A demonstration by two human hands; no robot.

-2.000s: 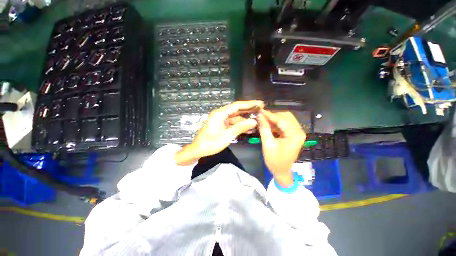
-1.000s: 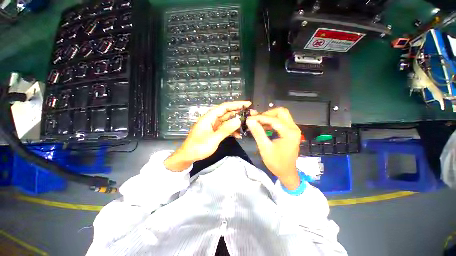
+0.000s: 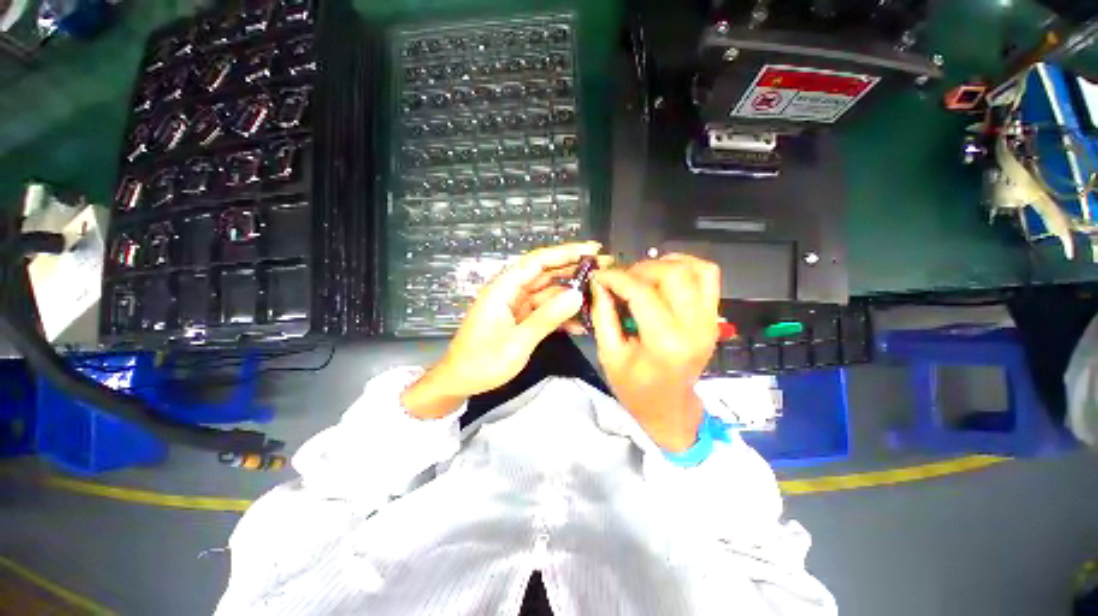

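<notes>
My left hand (image 3: 512, 319) holds a small dark module (image 3: 584, 279) with shiny edges between thumb and fingers, just beyond the bench's front edge side, at the picture's centre. My right hand (image 3: 660, 337), with a bright blue wrist strap, has its fingertips against the module's right side. Its fingers are curled and hide what they may hold. The black blister tray (image 3: 271, 289) at the left holds similar modules, with some pockets empty. The clear blister tray (image 3: 488, 157) in the middle has rows of small parts.
A black machine (image 3: 747, 223) with a red-white warning label and a fixture nest (image 3: 737, 153) stands right of centre. A green button (image 3: 784, 329) is at its front. A blue unit (image 3: 1060, 157) with pale wires lies far right. A black hose (image 3: 133, 427) hangs at the left.
Since two seconds ago the view has shifted, and the hands now sit slightly further left over the bench edge. Since one second ago the module has tilted and my right fingers have curled more.
</notes>
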